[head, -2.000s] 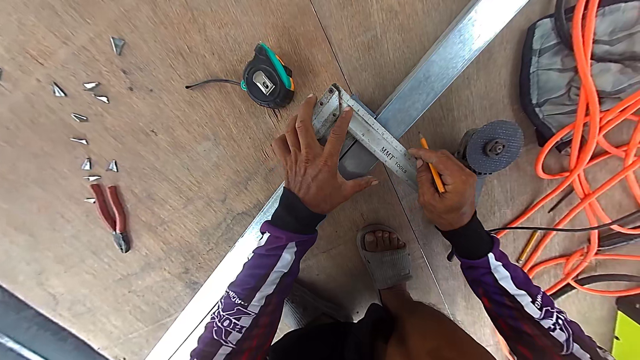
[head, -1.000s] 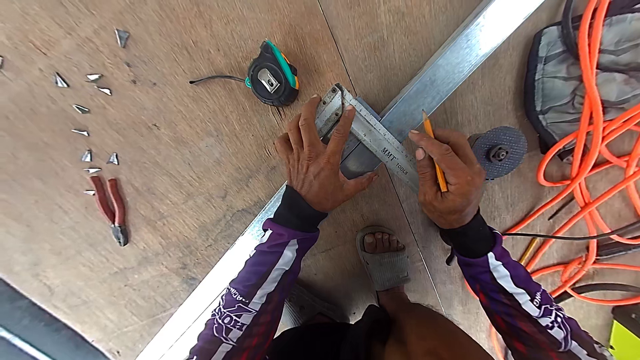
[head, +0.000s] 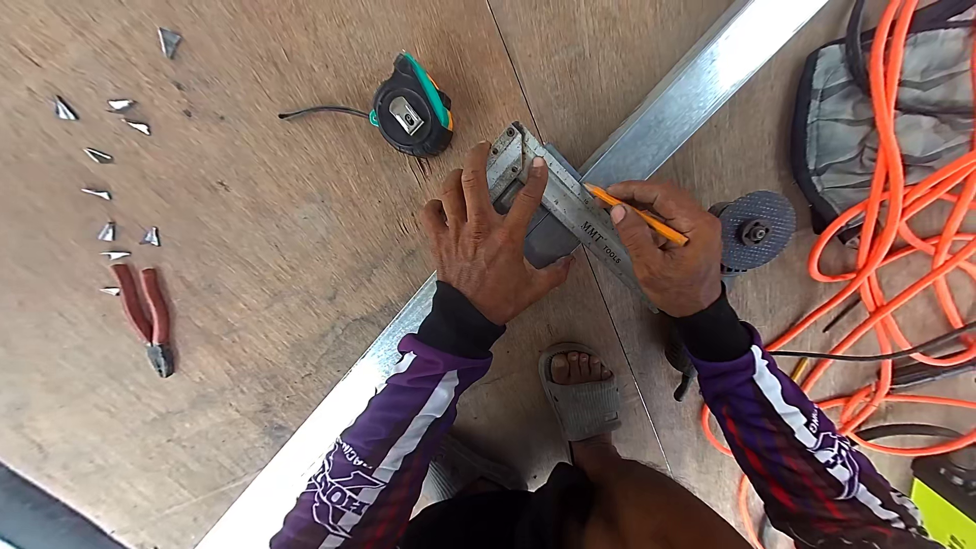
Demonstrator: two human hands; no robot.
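My left hand (head: 492, 232) presses a metal try square (head: 568, 194) down on a long galvanized metal channel (head: 671, 110), which runs diagonally over plywood. Beneath the square, a short grey piece (head: 550, 240) lies across the channel. Between the thumb and fingers of my right hand (head: 671, 248) is an orange pencil (head: 640, 216), its tip at the square's blade edge over the channel. A black and teal tape measure (head: 412, 110) lies just beyond my left hand.
Red-handled pliers (head: 145, 313) and several small metal offcuts (head: 97, 155) lie at left. Right of my right hand are an angle grinder's disc (head: 756, 231), an orange hose or cord (head: 877, 267) in loops and a grey fabric item (head: 839, 130). A sandalled foot (head: 583, 389) stands near the channel.
The pencil in my right hand was tilted upright one second ago, with its tip off the square; now it slants left with its tip at the blade edge. My left hand has stayed on the square.
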